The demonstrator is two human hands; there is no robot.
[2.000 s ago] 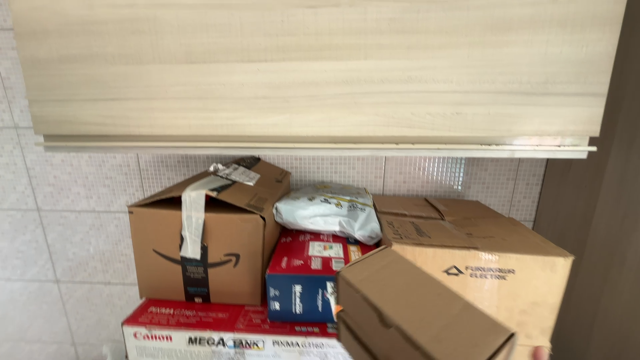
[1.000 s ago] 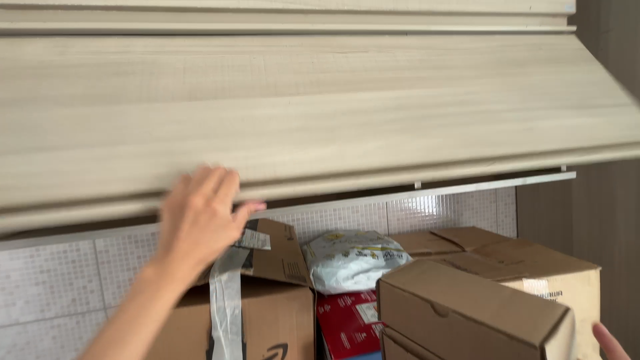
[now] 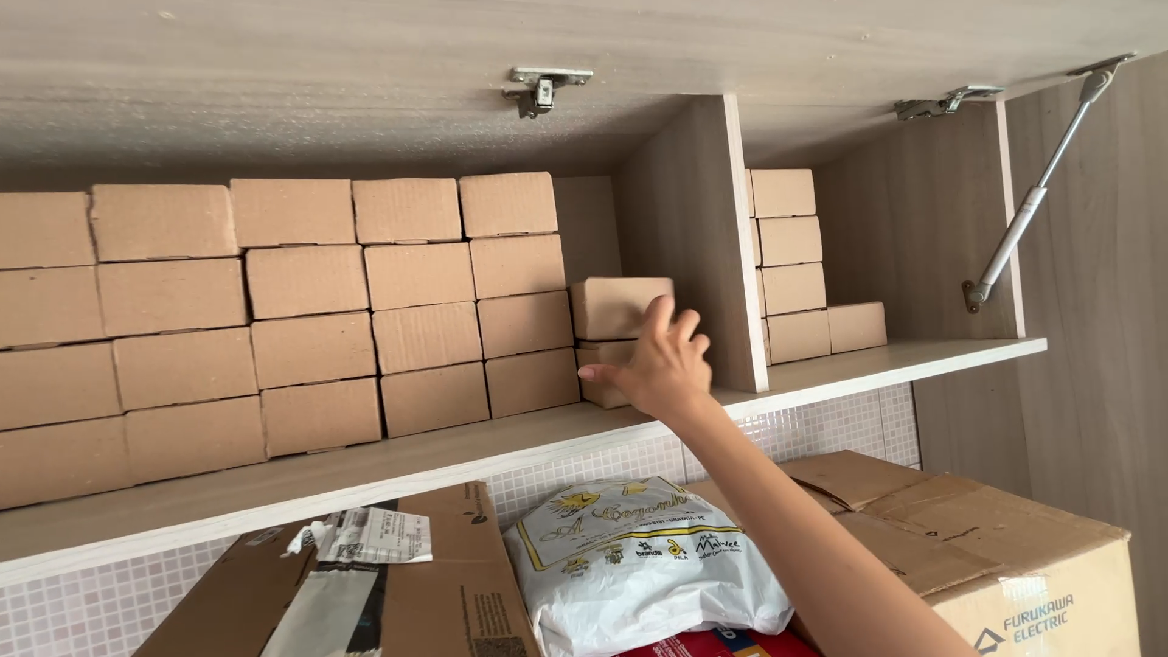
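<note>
My right hand [image 3: 664, 356] reaches up from the lower right, fingers apart and bent, in front of a short stack in the middle compartment of a wall cabinet. Its fingertips lie at the front of the upper small cardboard box [image 3: 616, 308]; the thumb is by the lower cardboard box [image 3: 602, 391], which the hand partly hides. This stack stands just right of several rows of similar cardboard boxes [image 3: 424, 338]. My left hand is out of view.
The cabinet's lift-up door [image 3: 347, 64] is raised, with a gas strut [image 3: 1017, 224] at right. A divider [image 3: 746, 246] separates more small boxes [image 3: 792, 239]. Below the shelf edge [image 3: 912, 367] are an opened carton [image 3: 447, 566], a plastic bag [image 3: 639, 566] and a large carton [image 3: 1049, 584].
The cabinet door has swung up, showing the boxes inside. My left hand, on the door a second ago, has left the view. The cardboard box near my right hand is gone from above the large carton.
</note>
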